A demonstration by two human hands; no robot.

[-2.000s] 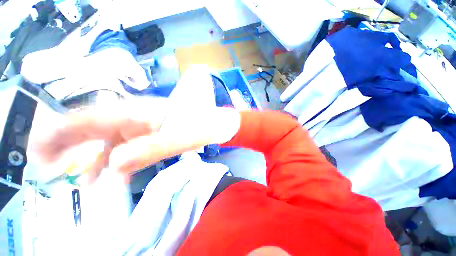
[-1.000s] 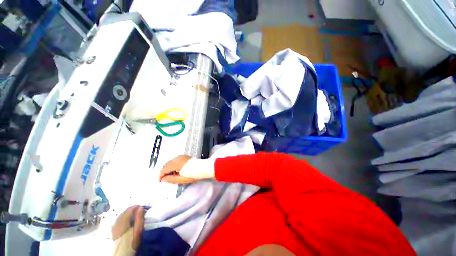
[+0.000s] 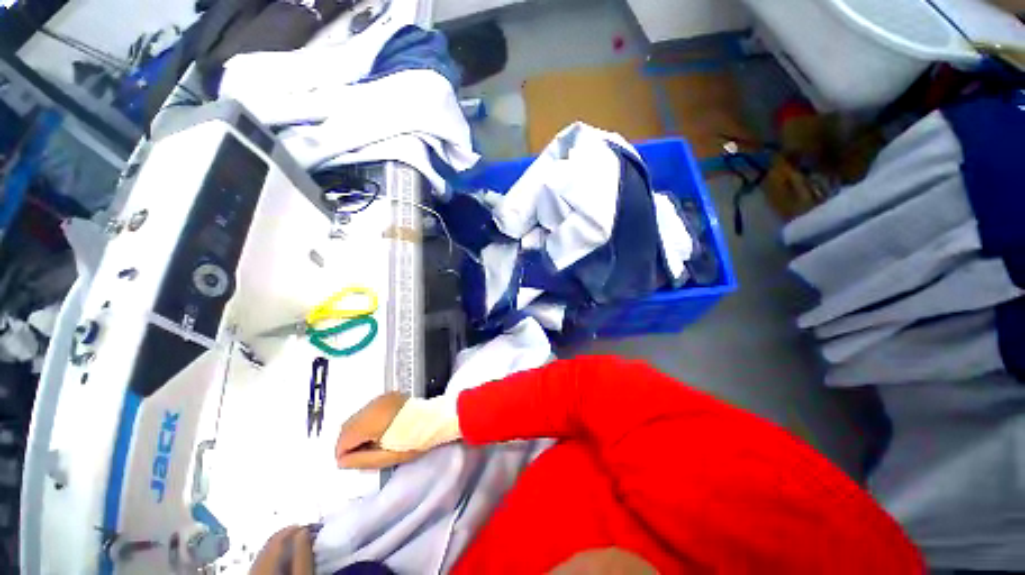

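My right hand (image 3: 380, 434), bare below a red sleeve with a pale cuff, has its fingers closed at the edge of a light grey-white garment piece (image 3: 422, 505) on the machine table. My left hand (image 3: 283, 553) is at the bottom edge, mostly cut off, beside the same cloth; its grip cannot be told. A bit of navy fabric (image 3: 365, 568) shows at the bottom edge. The white JACK sewing machine (image 3: 169, 449) stands left of my hands. The needle area is cut off or too unclear to tell.
Green-and-yellow scissors (image 3: 343, 322) and black thread snips (image 3: 318, 395) lie on the table beyond my right hand. A measuring tape (image 3: 401, 281) runs along the table edge. A blue crate (image 3: 658, 312) holds navy and white pieces. Grey and navy garments (image 3: 899, 247) hang at right.
Earlier my right arm was raised and blurred across the view; it came down to the cloth. Since then the view has shifted, and my left hand has slipped mostly below the picture's edge.
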